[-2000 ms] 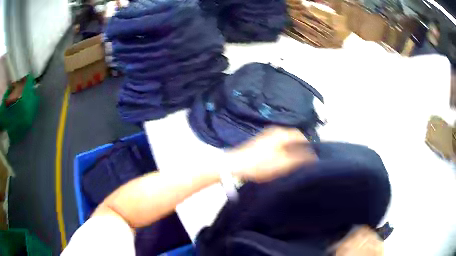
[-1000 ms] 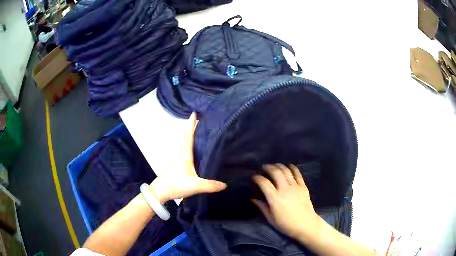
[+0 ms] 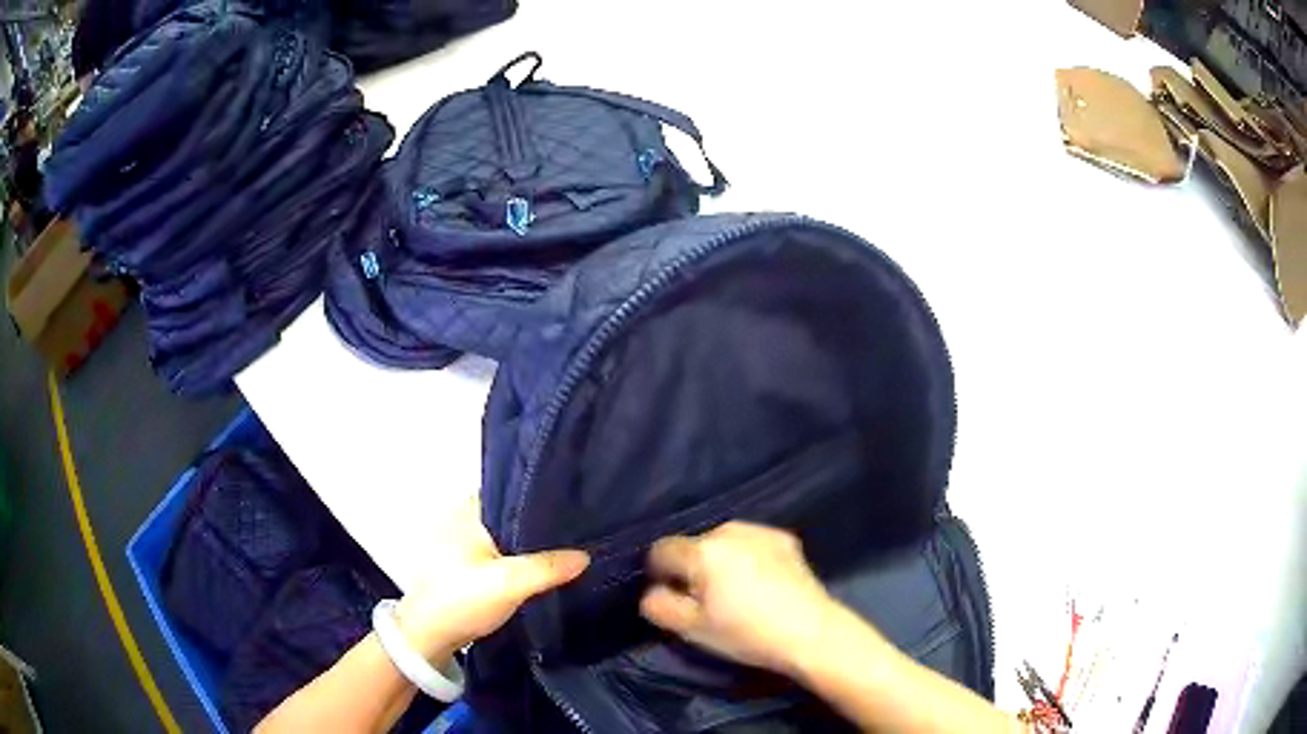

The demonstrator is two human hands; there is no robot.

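Note:
The dark navy quilted backpack (image 3: 745,344) lies open in front of me, its toothed main zipper (image 3: 573,359) curving round the rounded top and its smooth dark lining showing. My left hand (image 3: 480,574), with a white bangle at the wrist, grips the left edge of the opening, thumb inside and fingers hidden outside. My right hand (image 3: 738,588) is inside the opening with curled fingers, at the stitched edge of the inner slip pocket (image 3: 717,509). Its fingertips are blurred, and I cannot tell whether they pinch the cloth.
Another navy quilted backpack (image 3: 523,158) with pale blue zipper pulls touches the far side. A navy bag stack (image 3: 215,187) stands at left above a blue bin (image 3: 165,538) of bags. Brown pieces (image 3: 1111,126) lie far right. Orange-red threads (image 3: 1072,645) and a dark phone (image 3: 1193,708) are near right.
Two seconds ago the bag was blurred and my left hand was over its far edge. Since one second ago my right hand has curled and moved left, and a straight lining edge now shows.

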